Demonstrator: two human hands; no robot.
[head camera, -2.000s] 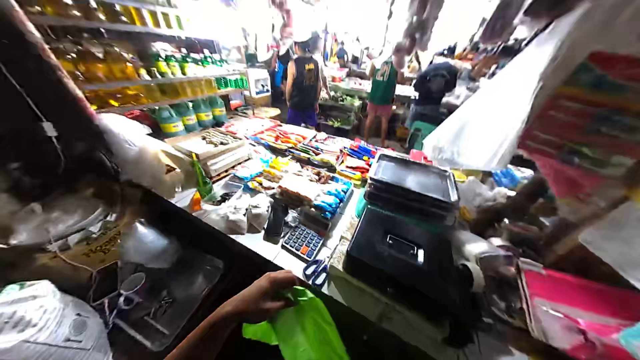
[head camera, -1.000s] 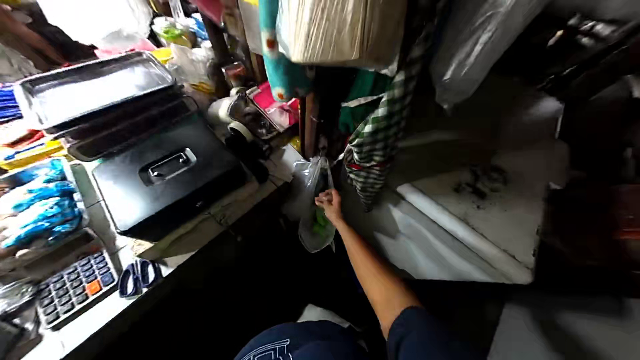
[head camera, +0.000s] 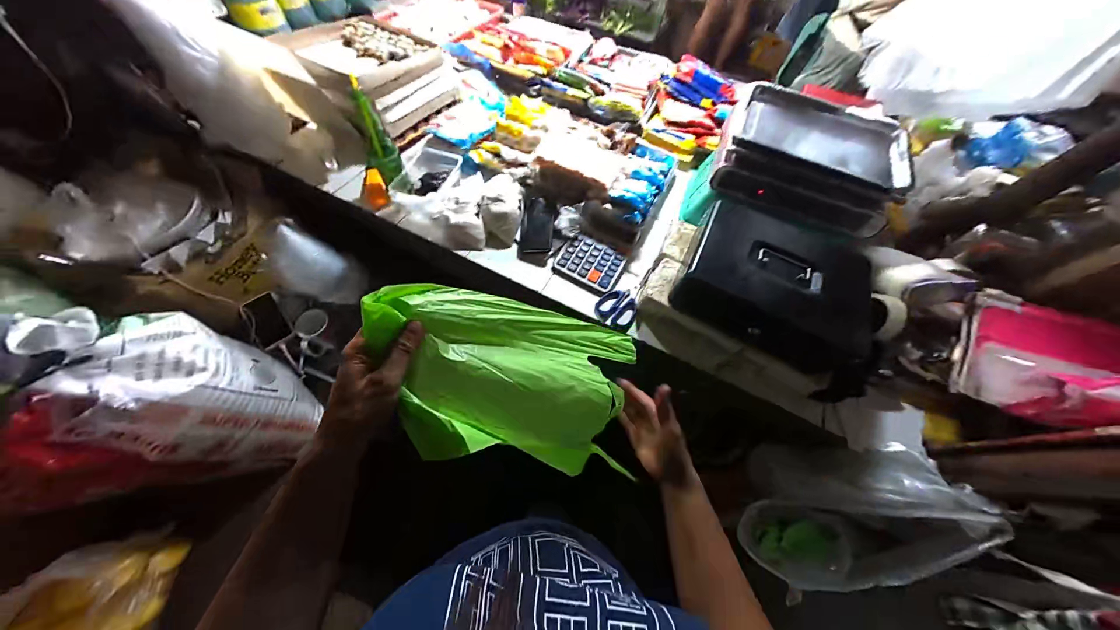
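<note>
A thin green plastic bag (head camera: 516, 376) is spread out in front of my body. My left hand (head camera: 372, 376) grips its left end, with the thumb on top of the plastic. At the bag's right edge is my right hand (head camera: 656, 429), its fingers apart and the fingertips close to the plastic; whether they touch it cannot be told. Beyond the bag, on the counter's edge, lie a calculator (head camera: 590, 262), a dark phone-like device (head camera: 536, 226) and scissors with dark blue handles (head camera: 615, 308).
A black metal cash box (head camera: 774, 276) stands on the counter beside trays (head camera: 814, 144). Packets in bright wrappers (head camera: 525, 114) fill the counter behind. To the left are a printed sack (head camera: 184, 385) and a white cup (head camera: 311, 324). A clear plastic bag (head camera: 875, 516) hangs at lower right.
The view has swung back left from the hanging clear bag. My right hand has left that bag and is beside the green bag, which my left hand now holds out.
</note>
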